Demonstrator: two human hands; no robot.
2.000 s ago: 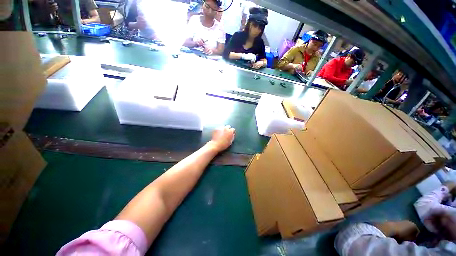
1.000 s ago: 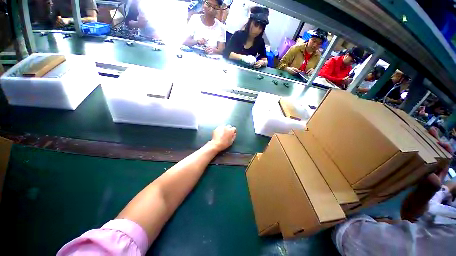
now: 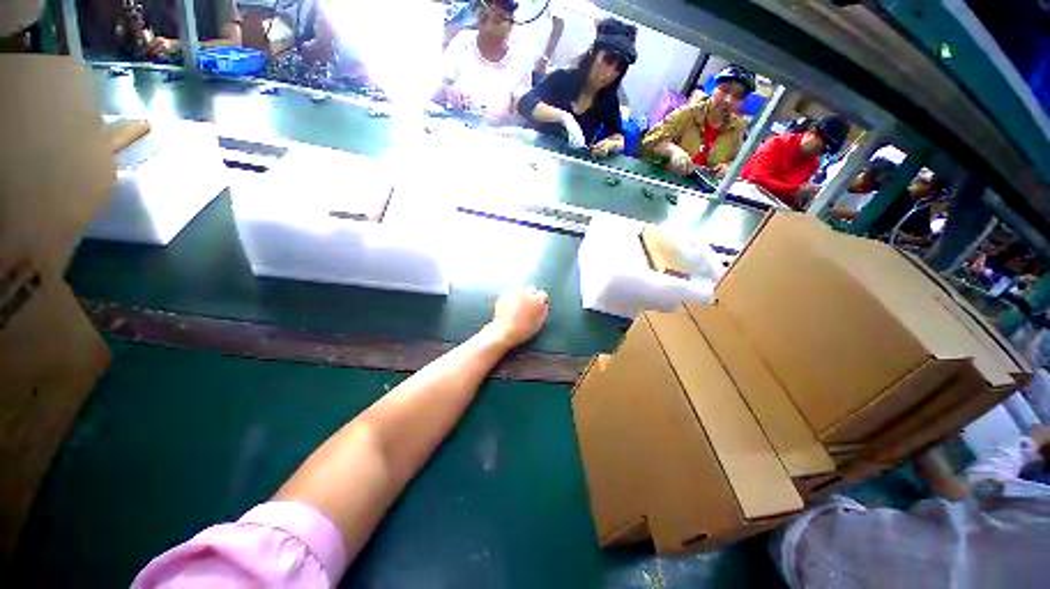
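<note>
My left hand [image 3: 522,314], in a pink sleeve, is stretched out over the green conveyor belt [image 3: 345,316]. It is closed like a fist with nothing seen in it and touches no block. A white foam block [image 3: 345,255] with a small brown piece on top lies to its left. A second foam block [image 3: 622,282] with a small kraft box [image 3: 664,251] on top lies to its right. A third foam block [image 3: 156,205] is further left, partly hidden by a large carton. My right hand is not in view.
The large carton [image 3: 46,288] stands at the left edge. Stacked brown cartons [image 3: 829,334] stand on the right of the near green surface. A person's grey-white sleeve [image 3: 887,547] is at bottom right. Several seated people are opposite; a shelf crosses the upper right.
The large carton at the left edge, almost out of view a second ago, covers the far-left block's end again. The foam blocks sit slightly further left. My left hand has hardly moved.
</note>
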